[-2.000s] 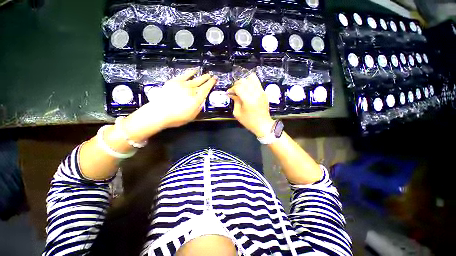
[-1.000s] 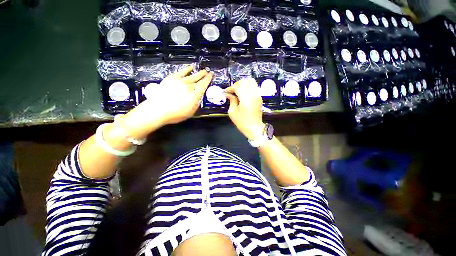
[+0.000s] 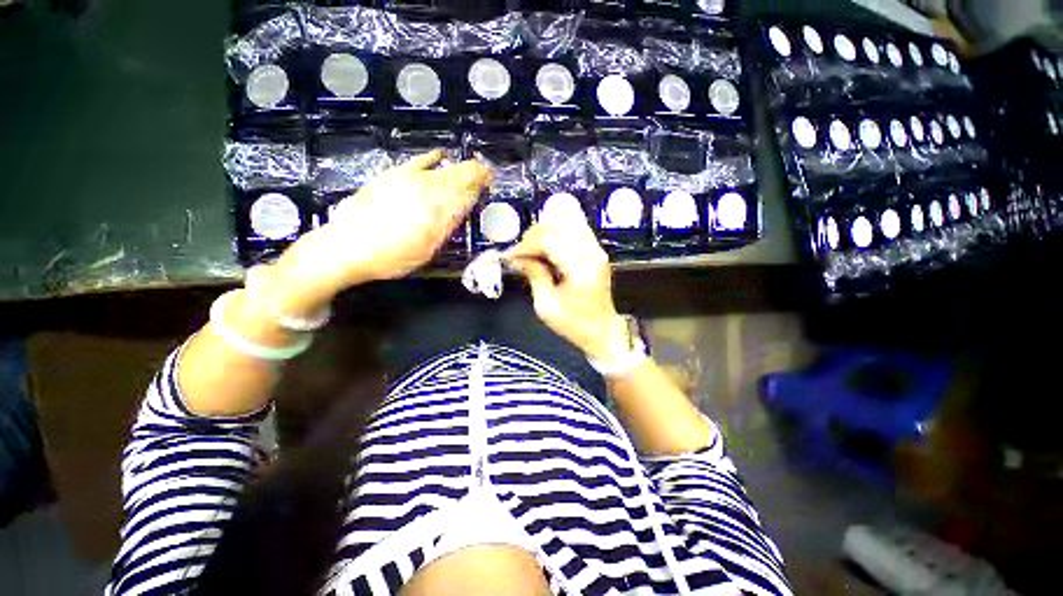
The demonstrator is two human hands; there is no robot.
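A black parts tray lies on the bench with rows of pale round-faced units and crinkled clear film between the rows. My right hand pinches a small whitish, shiny piece of film at the tray's front edge, just below a round-faced unit in the front row. That unit's disc now looks greyer than the bright white ones to its right. My left hand lies flat over the front row, fingers together on the tray left of that unit. Whether it grips anything cannot be told.
A second black tray of pale discs lies to the right, with part of another beyond it. The dark green bench top extends left. A blue plastic stool stands on the floor at right, with a white object near it.
My right hand has moved from the front-row unit towards me, with the pale film piece now hanging from its fingertips. The unit's disc is uncovered. My left hand has barely moved.
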